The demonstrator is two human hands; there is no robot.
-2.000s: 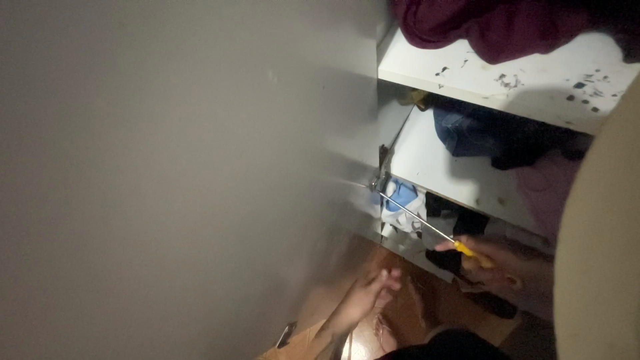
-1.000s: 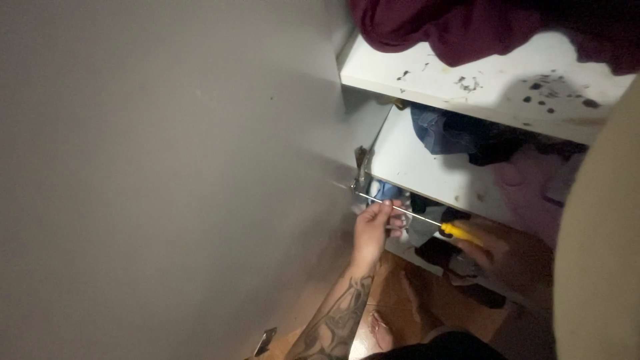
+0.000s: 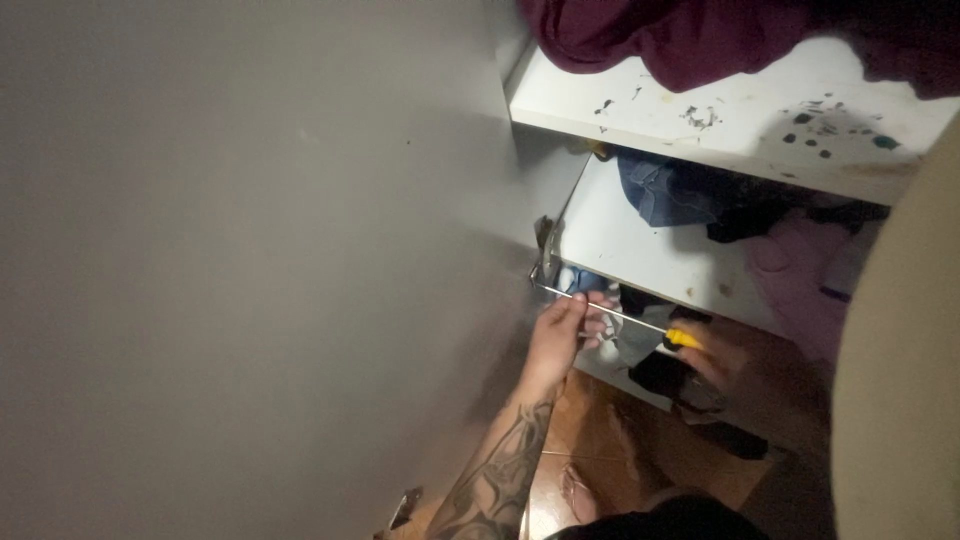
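Note:
My right hand, blurred and dim, is closed around the yellow handle of a long screwdriver. Its metal shaft runs up and left to a metal hinge between the pale door panel and the cabinet side; shadow keeps the exact tip contact from showing. Thumb and fingers of my left hand pinch the shaft near the hinge, the tattooed forearm reaching up from below. A second metal hinge sits at the door's lower edge.
White shelves stand right of the door. On them lie maroon fabric, folded denim, pink cloth and dark clothes. A rounded beige surface bounds the right side. Below are a brown tiled floor and a bare foot.
My left hand has moved up from below and taken hold of the screwdriver's shaft. The right hand has stayed on the handle.

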